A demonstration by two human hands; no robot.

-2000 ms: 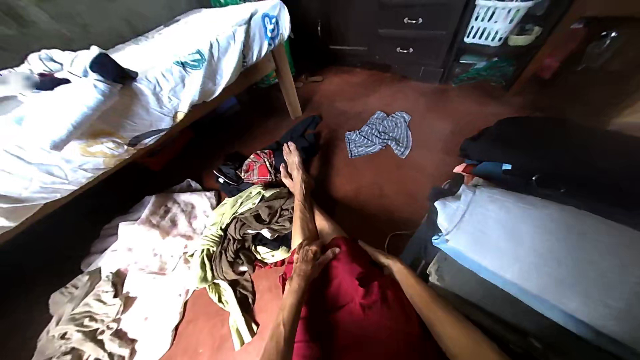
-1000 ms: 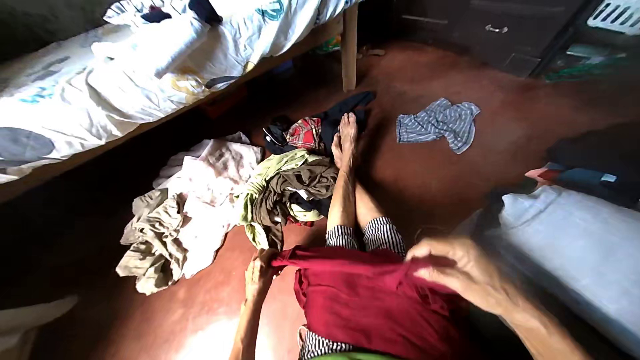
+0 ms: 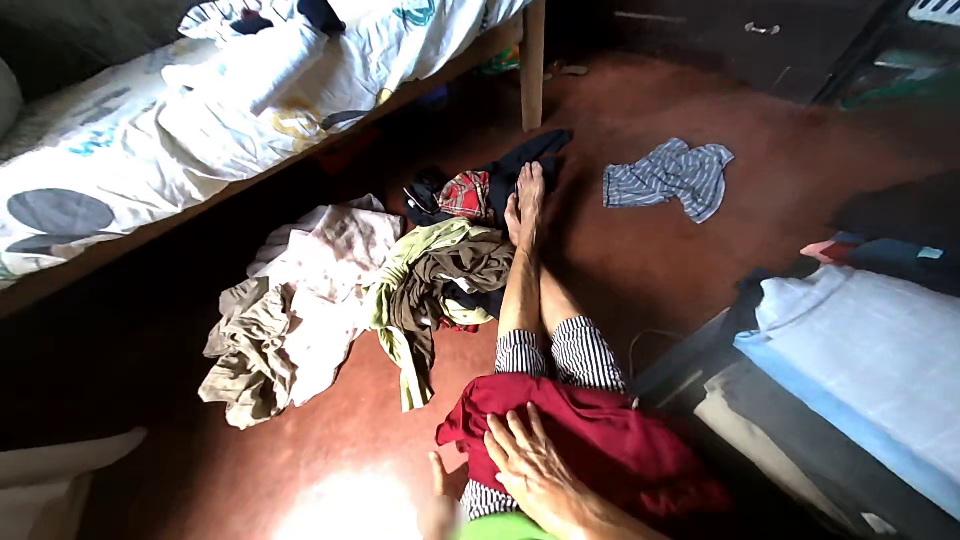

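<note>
A dark red cloth garment [image 3: 585, 435] lies spread over my thighs, above black-and-white striped shorts [image 3: 589, 352]. My right hand [image 3: 529, 457] rests flat on the garment's left part, fingers spread and pointing up the view. My left hand [image 3: 441, 499] is beside the garment's lower left edge, blurred and partly cut off by the frame; whether it touches the cloth is hard to see. Past my knees, a brown garment [image 3: 427, 285] and a yellow-green cloth [image 3: 390, 300] are heaped left of my shins. Dark clothes and a red plaid cloth [image 3: 466, 193] lie by my feet.
Pale pink cloth [image 3: 322, 277] and a beige garment [image 3: 251, 345] lie on the red floor at left. A grey striped garment [image 3: 667, 180] is farther right. A bed [image 3: 172, 142] with a wooden leg [image 3: 532, 67] stands behind. Folded light-blue cloth [image 3: 862, 360] is stacked at my right.
One second ago both hands held the red garment's far edge apart; now my right hand lies flat on it and my left hand has moved down to its lower left edge.
</note>
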